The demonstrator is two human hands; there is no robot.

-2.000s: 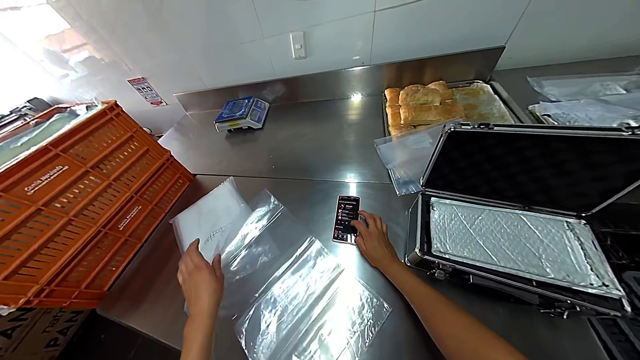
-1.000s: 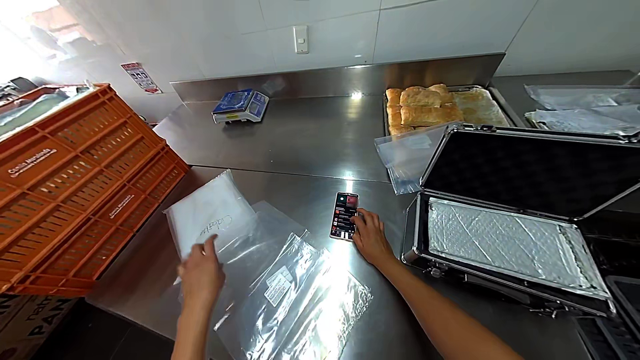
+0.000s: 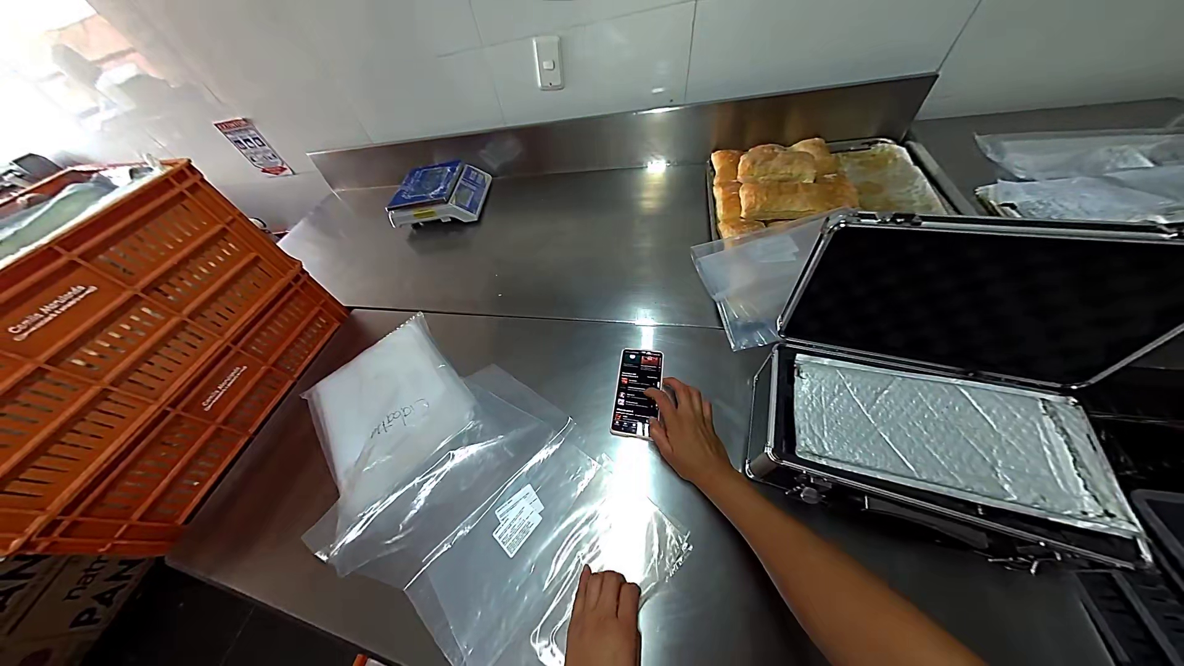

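My right hand [image 3: 686, 427] rests at the right edge of a smartphone [image 3: 636, 393] that lies face up with its screen lit; a finger touches the screen. At the bottom centre my left hand [image 3: 603, 615] lies on the lower right part of clear plastic bags [image 3: 462, 555] that bear white printed labels [image 3: 518, 520]. Whether its fingers pinch the film cannot be told. Left of these, overlapping them, is a stack of whitish plastic bags [image 3: 393, 398] with handwriting on it.
Orange plastic crates [image 3: 176, 324] stand at the left. A blue and white digital scale [image 3: 440, 192] sits at the back. Bread [image 3: 786, 180] fills part of a metal tray, a plastic bag [image 3: 754, 277] beside it. At the right an open black case [image 3: 962, 435] holds a foil-covered slab.
My left hand has moved right and down, from the whitish bags to the clear bags' lower part. The clear bags have shifted and lie flatter, their labels in view. My right hand stays by the phone.
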